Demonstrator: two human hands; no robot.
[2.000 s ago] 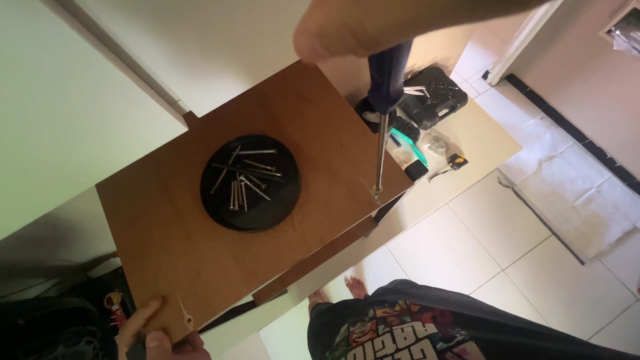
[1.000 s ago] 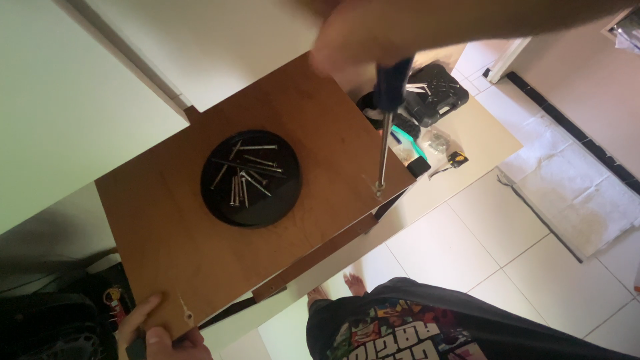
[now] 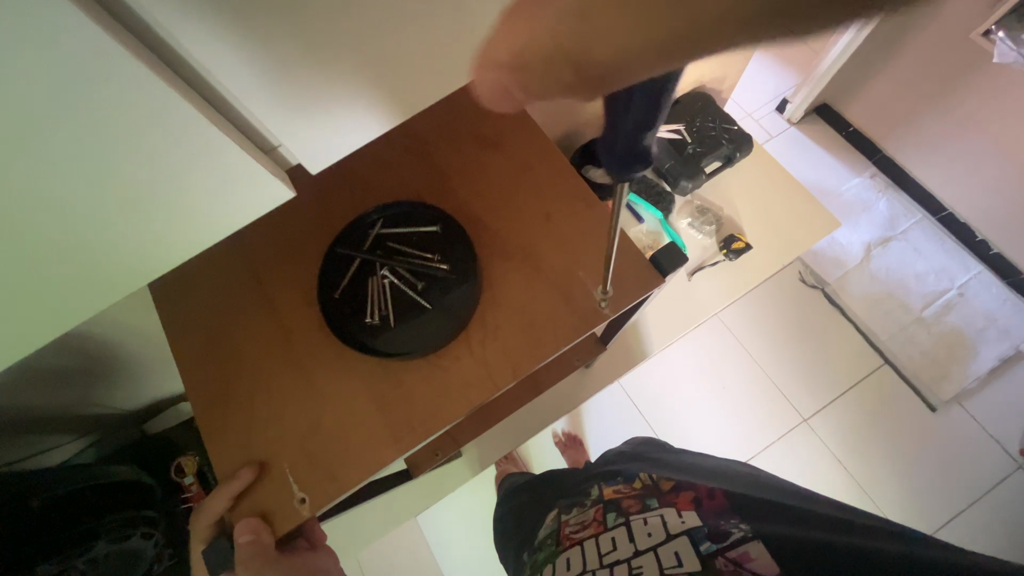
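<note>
A brown wooden panel (image 3: pixel 264 368) bears a round black dish (image 3: pixel 436 328) with several loose screws (image 3: pixel 408 288) in it. Gripping the panel's lower-left corner, beside a hole with scratched wood, is my left hand (image 3: pixel 260 536). At the top, my right hand (image 3: pixel 544 64) is around the dark blue handle of a screwdriver (image 3: pixel 616 232); its fingers are blurred and partly out of view. The shaft points down, with its tip at a screw (image 3: pixel 604 298) near the panel's right corner.
Right of the panel, a light surface (image 3: pixel 768 200) holds a black plastic case (image 3: pixel 704 144), a teal-handled tool (image 3: pixel 660 220), a plastic bag (image 3: pixel 702 216) and a tape measure (image 3: pixel 734 246). White cabinet doors (image 3: pixel 120 176) stand at the upper left. A white sheet (image 3: pixel 920 280) lies on the tiled floor.
My right hand shifts slightly about the screwdriver handle, while the tip stays at the same corner of the panel. My left hand keeps its place on the lower-left corner.
</note>
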